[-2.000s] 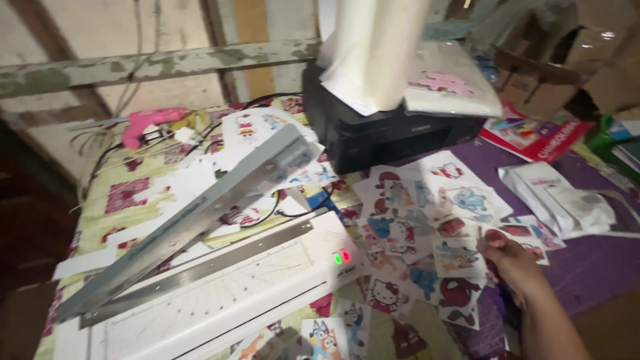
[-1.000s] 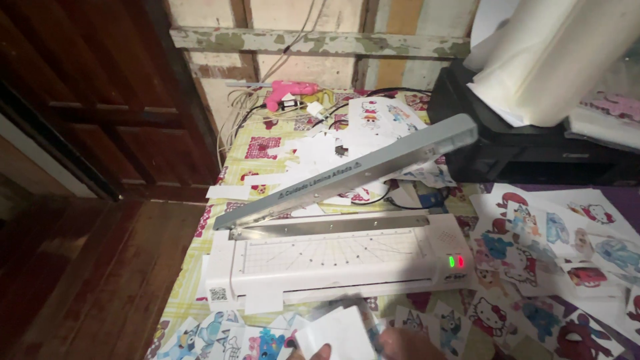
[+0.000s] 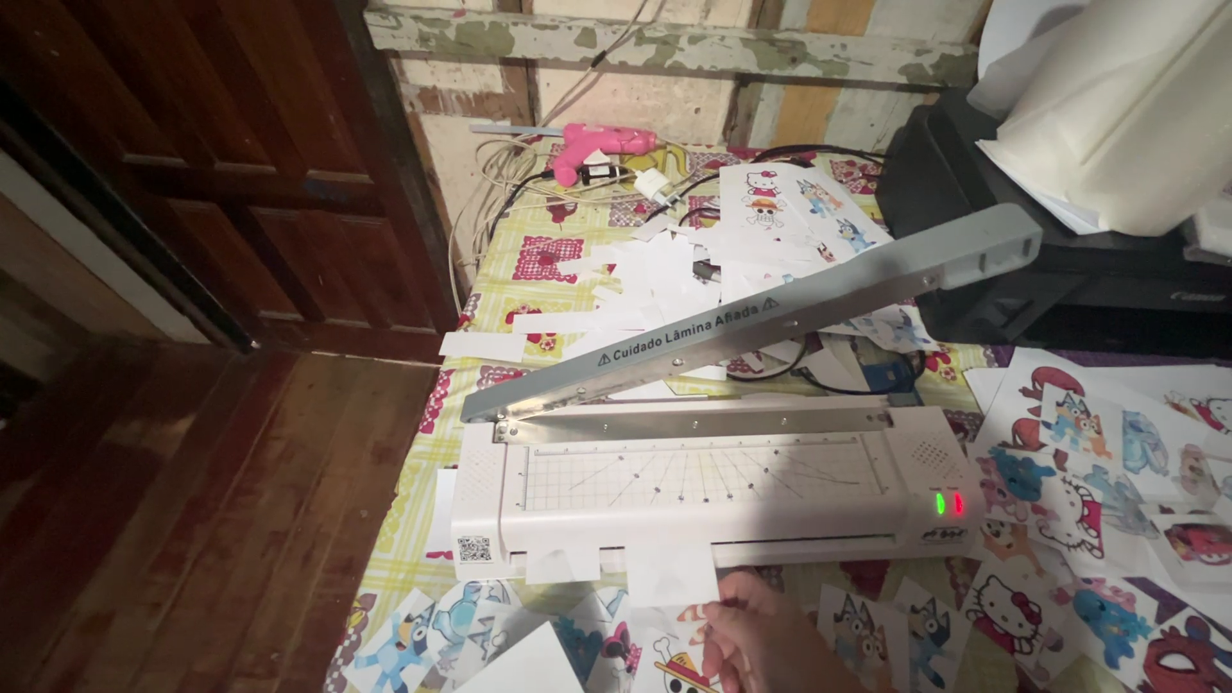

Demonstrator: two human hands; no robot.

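Observation:
My right hand (image 3: 756,626) is at the lower middle, its fingers curled at the right edge of a paper picture card (image 3: 674,664) with a straw-hat skull. Just above, a blank white piece (image 3: 672,576) lies at the front slot of a white laminator (image 3: 703,525); a second white piece (image 3: 561,565) sticks out to its left. The laminator's grey trimmer arm (image 3: 751,313) is raised at an angle, and green and red lights glow. Cartoon cutouts (image 3: 399,650) and a white sheet (image 3: 539,664) lie at the bottom. My left hand is out of view.
White paper scraps (image 3: 654,279), cables and a pink glue gun (image 3: 602,149) lie behind the laminator. A black printer (image 3: 1078,289) stands at the right, a pale roll (image 3: 1126,125) on top. More printed pictures (image 3: 1145,462) spread below it. A wooden door (image 3: 192,144) is at left.
My right hand has come from the pictures at the right to the laminator's front. My left hand, partly visible a second ago at the bottom edge, has left the view. The view has swung left.

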